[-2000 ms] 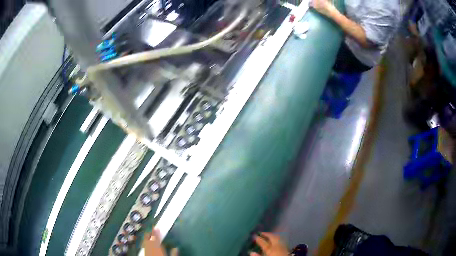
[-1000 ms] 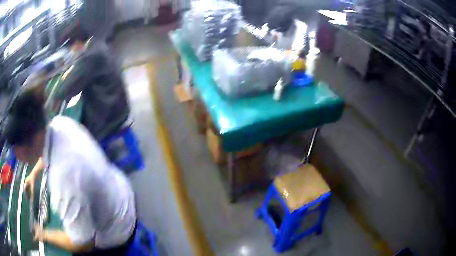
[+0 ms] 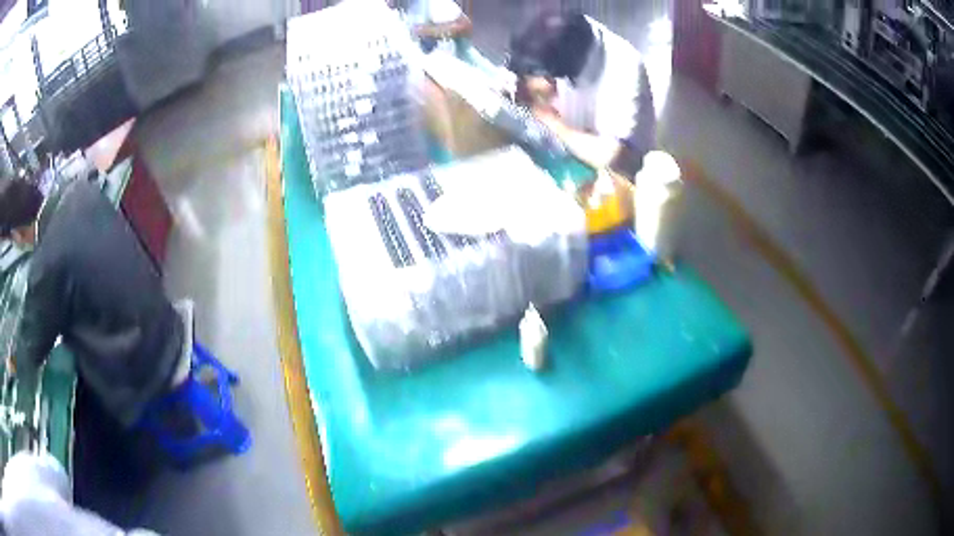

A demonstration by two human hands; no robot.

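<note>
No hand of mine is in view. Nearest in front of me is a bench with a green mat (image 3: 460, 419). A stack of clear trays (image 3: 471, 304) lies on it, with columns of dark round parts (image 3: 392, 225) showing in the top. A white cloth (image 3: 476, 201) lies over part of the stack. A small white nozzle bottle (image 3: 534, 338) stands upright on the mat in front of the stack. A taller stack of clear trays (image 3: 350, 89) stands behind.
A blue bin (image 3: 619, 262), a yellow container (image 3: 607, 209) and a large white bottle (image 3: 657, 199) stand at the bench's right side. A person (image 3: 617, 84) leans over the far side. Another person in dark clothes (image 3: 99, 283) sits on a blue stool (image 3: 204, 419) at left.
My view has swung from the conveyor to the bench, which is now closer and more central. My hands, seen at the conveyor two seconds ago, are out of the picture. The wooden-topped stool has left view.
</note>
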